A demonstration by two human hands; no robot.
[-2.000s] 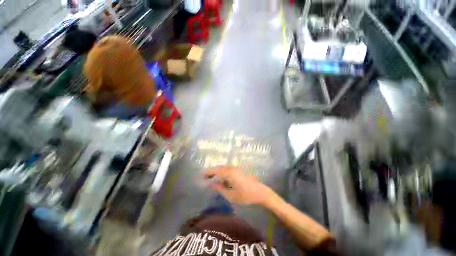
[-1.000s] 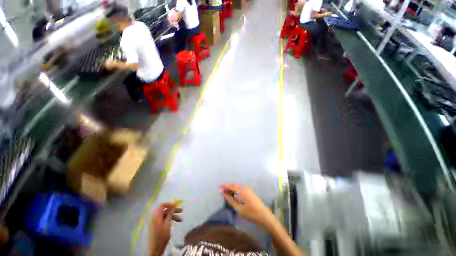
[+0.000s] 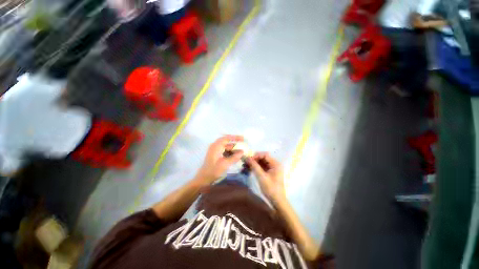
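My left hand (image 3: 221, 159) and my right hand (image 3: 269, 172) are close together in front of my body, above the walkway floor, with fingers bent. A small yellow item (image 3: 248, 153) shows between the fingertips, at the left hand's fingers. It is blurred and its exact shape cannot be told. The right fingertips are at or against it; whether they grip it is unclear. Something small and dark shows below the fingertips and cannot be identified.
Red stools (image 3: 109, 143) stand left of the walkway; more red stools (image 3: 366, 51) stand at upper right. A person in white (image 3: 42, 118) is at left. Yellow floor lines (image 3: 191, 111) flank the walkway. A green bench (image 3: 456, 173) runs along the right. A carton (image 3: 50, 235) is at lower left.
My hands were apart and have come together at the small yellow item. The view has moved forward along the walkway; the blue stool has left the picture and the red stools are nearer.
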